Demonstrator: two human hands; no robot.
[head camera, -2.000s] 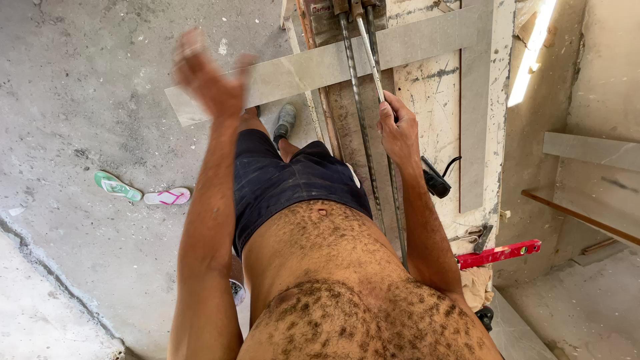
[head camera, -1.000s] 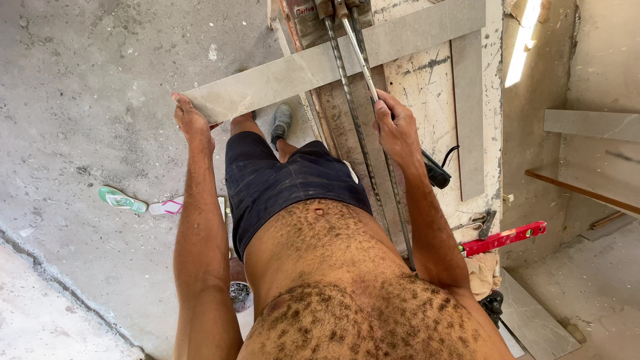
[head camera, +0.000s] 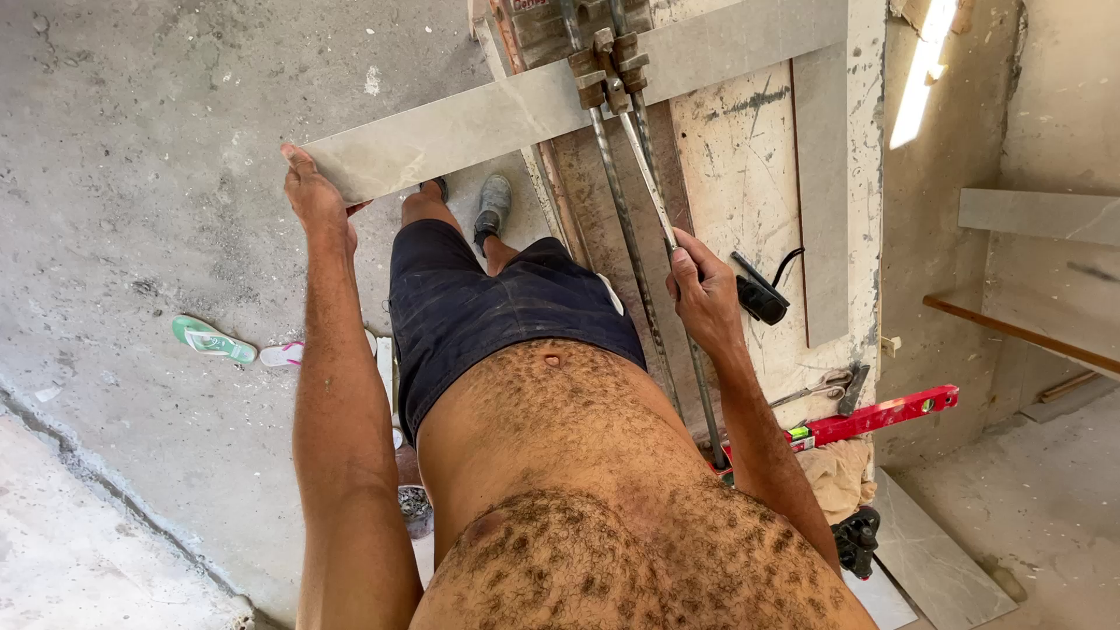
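My left hand (head camera: 317, 197) grips the left end of a long grey tile strip (head camera: 446, 131), thumb near its edge. The strip runs up to the right, beneath the head of a manual tile cutter (head camera: 610, 77), and over a paint-marked board (head camera: 735, 131). My right hand (head camera: 704, 284) is closed around the cutter's metal handle (head camera: 647, 171), which slants down from the sliding carriage. Two steel rails (head camera: 623, 206) of the cutter pass under and beside that hand. A second grey strip (head camera: 821, 201) lies on the board at the right.
A black corded object (head camera: 761, 299), scissors (head camera: 822, 385), a red spirit level (head camera: 884, 418) and a cloth (head camera: 836, 477) lie right of my right arm. Flip-flops (head camera: 213, 339) are on the concrete floor at left. Another tile (head camera: 941, 551) lies low at right; a wooden strip (head camera: 1019, 332) crosses the right side.
Two seconds ago my left hand was raised and blurred near the strip; by one second ago it held the strip's left end, as now. My right hand has stayed on the handle.
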